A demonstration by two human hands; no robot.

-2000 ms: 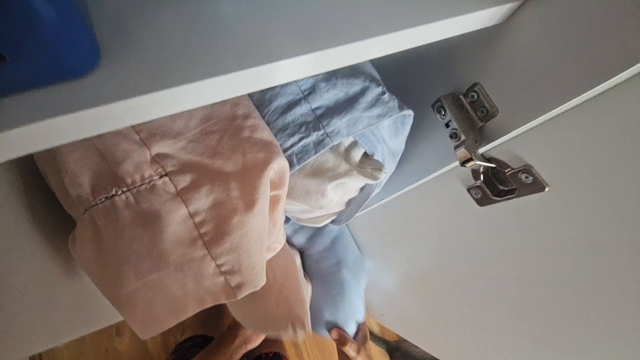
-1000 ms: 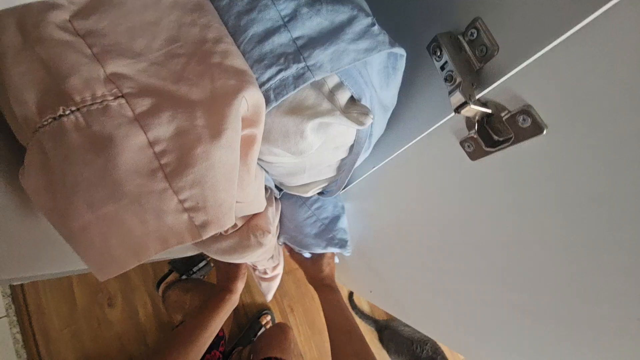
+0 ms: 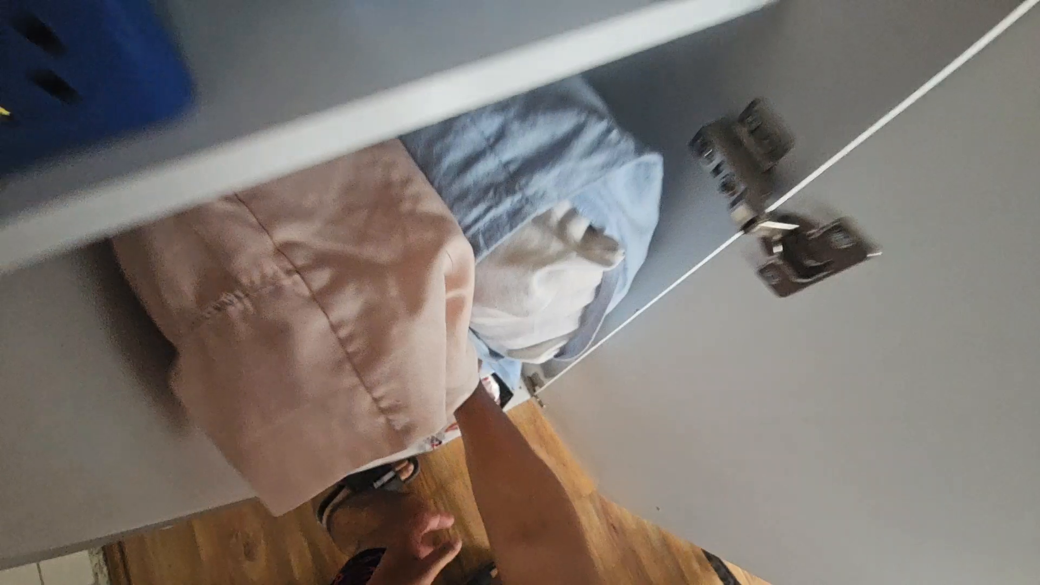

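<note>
A folded pale pink cloth (image 3: 325, 325) lies in the cabinet, its front part hanging toward the edge. Beside it is a folded light blue cloth (image 3: 520, 162) with a crumpled white cloth (image 3: 544, 284) inside its fold. My right forearm (image 3: 528, 487) reaches up from the bottom; the hand is hidden behind the lower right edge of the pink cloth, so what it touches does not show. Below the pink cloth, over the floor, my left hand (image 3: 431, 536) is empty, with thumb and fingers apart.
A white shelf edge (image 3: 390, 106) crosses above the cloths, with a blue plastic container (image 3: 89, 81) on it at upper left. A metal hinge (image 3: 780, 211) joins the side panel to the open cabinet door (image 3: 812, 406). Below are a wooden floor (image 3: 236, 536) and a sandaled foot (image 3: 366, 504).
Both hands were at the hanging pink and blue cloth ends below the pile. Those ends no longer hang there; my right hand has moved in behind the pink cloth and my left hand is away from the cloth.
</note>
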